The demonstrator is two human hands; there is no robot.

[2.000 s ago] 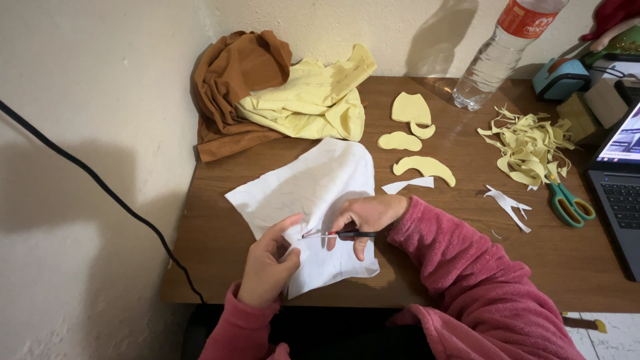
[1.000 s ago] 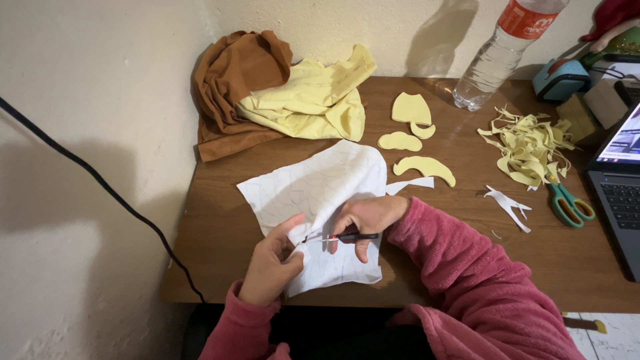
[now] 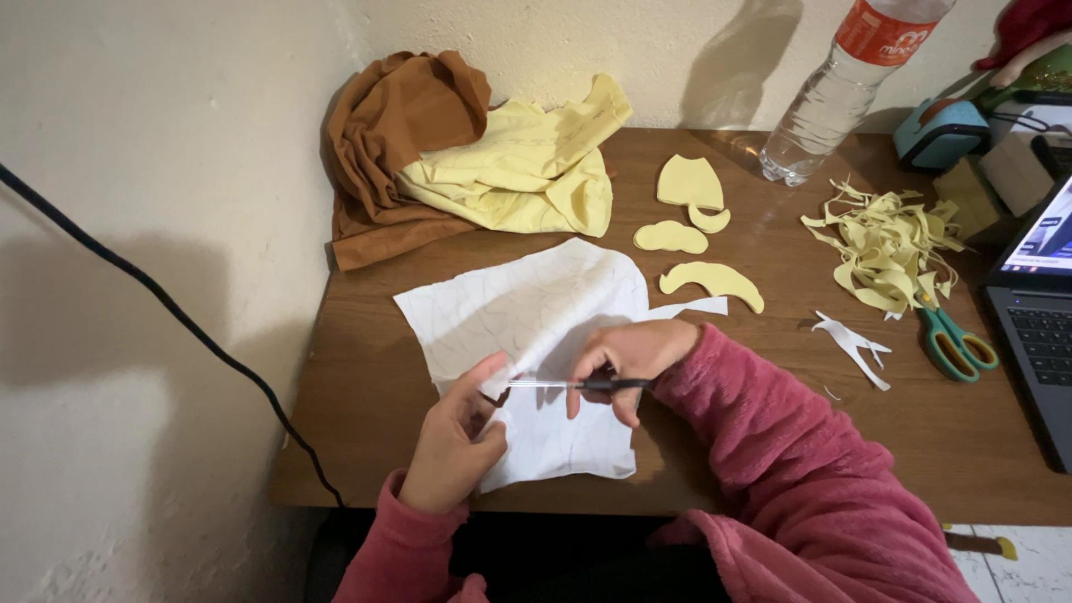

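Note:
White fabric (image 3: 536,310) with faint drawn lines lies partly folded on the wooden desk near its front edge. My left hand (image 3: 461,435) pinches the fabric's edge between thumb and fingers. In my right hand (image 3: 628,364) is a pair of small scissors with dark handles (image 3: 615,384); their thin blades point left and meet the fabric beside my left fingertips. Whether the blades are parted is hard to tell. A white strip (image 3: 699,306) sticks out beyond the fabric's right side. Cut yellow fabric shapes (image 3: 712,280) lie behind my right hand.
Brown fabric (image 3: 402,117) and yellow fabric (image 3: 528,167) are heaped by the wall. A plastic bottle (image 3: 825,109) stands at the back. To the right are yellow scraps (image 3: 888,243), white scraps (image 3: 854,347), green-handled scissors (image 3: 955,343) and a laptop (image 3: 1038,335). A black cable (image 3: 167,301) hangs left.
The white fabric's left corner has shifted right since the oldest frame, and the fabric now lies folded differently. Both hands remain in nearly the same place, still holding fabric and scissors.

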